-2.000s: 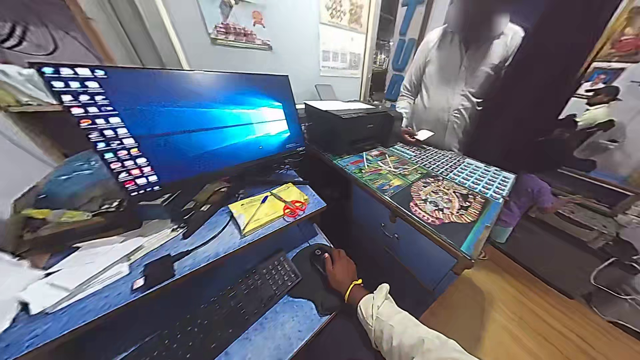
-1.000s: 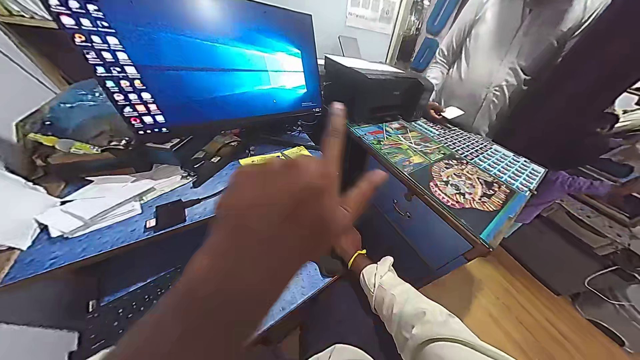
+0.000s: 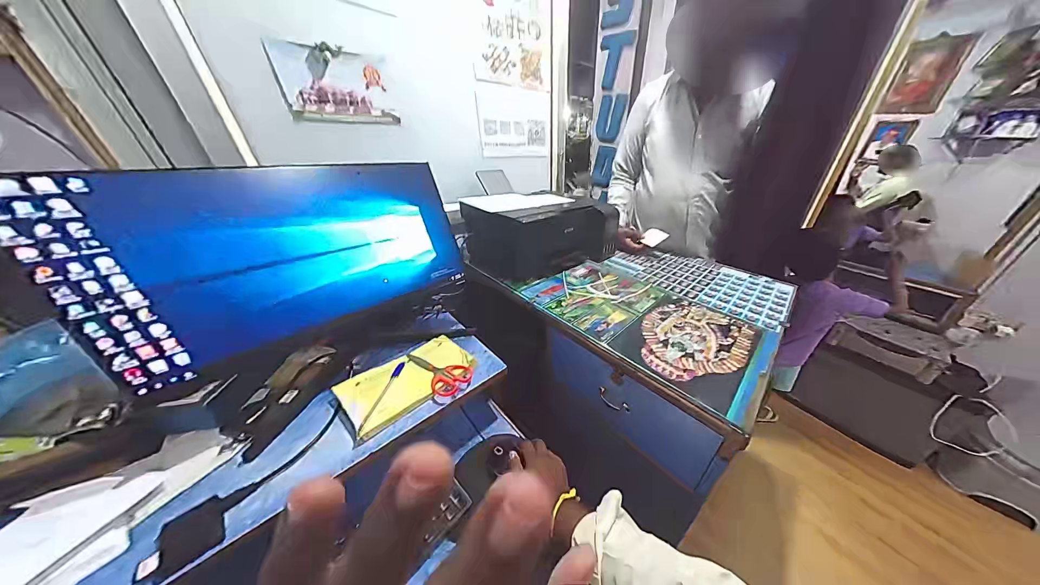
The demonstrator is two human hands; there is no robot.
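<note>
My right hand (image 3: 539,473), with a yellow band at the wrist, rests on a black computer mouse (image 3: 497,455) on a dark mouse pad. Close to the camera, my left hand (image 3: 422,528) is raised with its fingers apart and holds nothing; it covers most of the black keyboard (image 3: 448,510). Beyond the hands, a blue pen (image 3: 382,396) and red-handled scissors (image 3: 449,379) lie on a yellow pad or envelope (image 3: 357,392). A monitor (image 3: 284,260) showing a blue desktop with icons stands on the blue desk behind them.
A black printer (image 3: 536,231) sits at the far end of a counter (image 3: 650,388) with pictures under its top. Behind it stands a person (image 3: 691,154) holding a white card (image 3: 653,237). Loose papers (image 3: 89,520) lie at left. Other people are at the right.
My left hand, out of view two seconds ago, was in mid-view with the index finger raised one second ago. It is now lower, its fingers spread. My right hand stays at the mouse.
</note>
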